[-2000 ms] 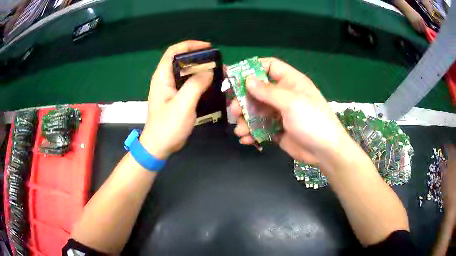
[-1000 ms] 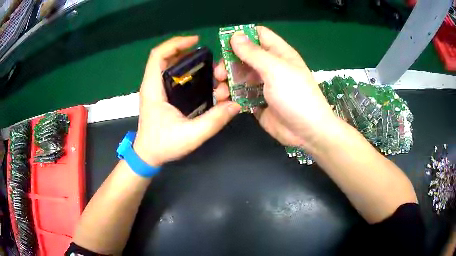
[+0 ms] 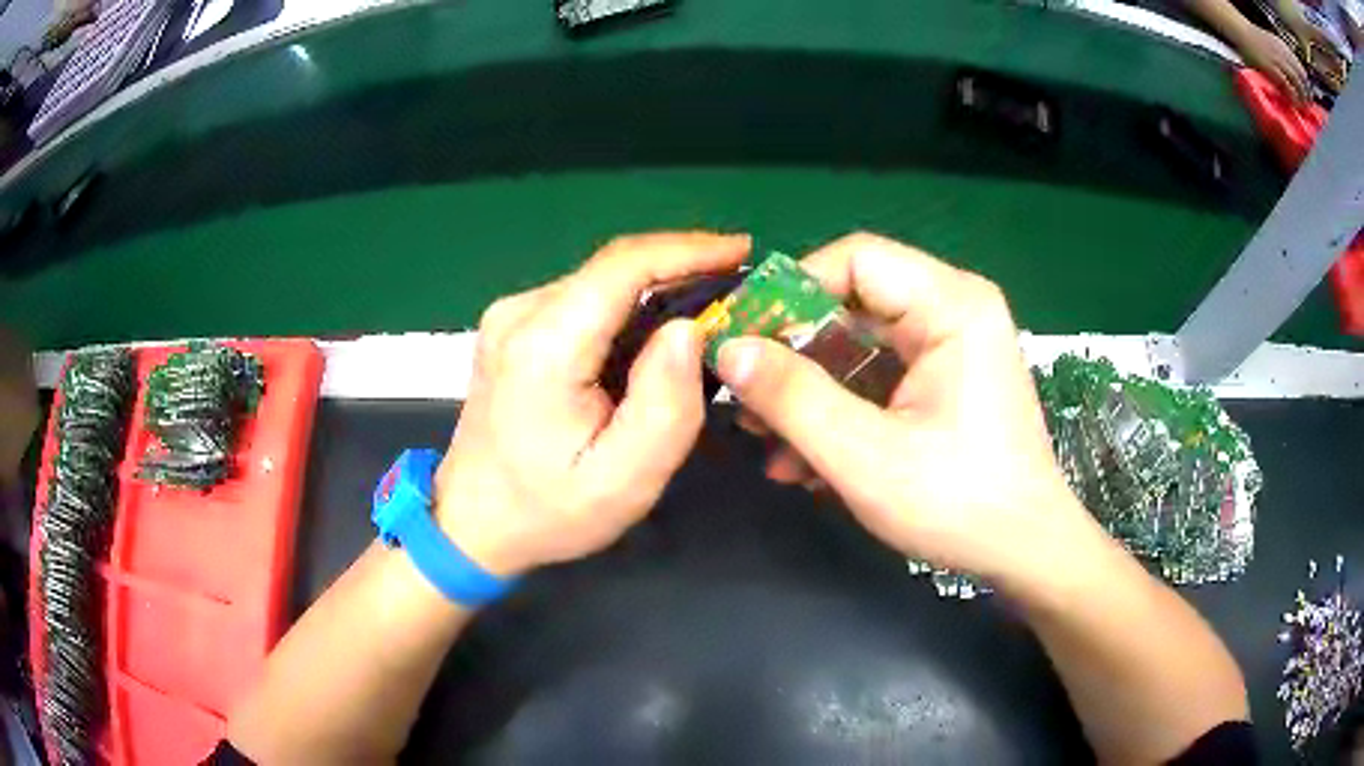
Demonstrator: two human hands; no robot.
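My left hand [image 3: 576, 404] holds the black phone housing [image 3: 652, 317], which is mostly hidden behind its fingers. A small orange flex cable [image 3: 714, 320] shows at my left thumb tip. My right hand [image 3: 913, 404] holds a green circuit board [image 3: 781, 299] with a silver shield area, thumb on its face. The board's upper end meets the orange flex cable, close against the housing. Whether the two are joined cannot be told.
Red tray [image 3: 195, 554] with boards on edge [image 3: 78, 524] and a short stack [image 3: 198, 412] at left. Board pile [image 3: 1152, 464] and small loose parts [image 3: 1322, 659] at right. Green belt [image 3: 449, 255] carries dark units [image 3: 1005, 108]. Grey post at right. Another person's hand at top right.
The board and housing, held apart side by side before, are now brought together at the flex cable. Both hands have moved lower and closer, and the board has tilted.
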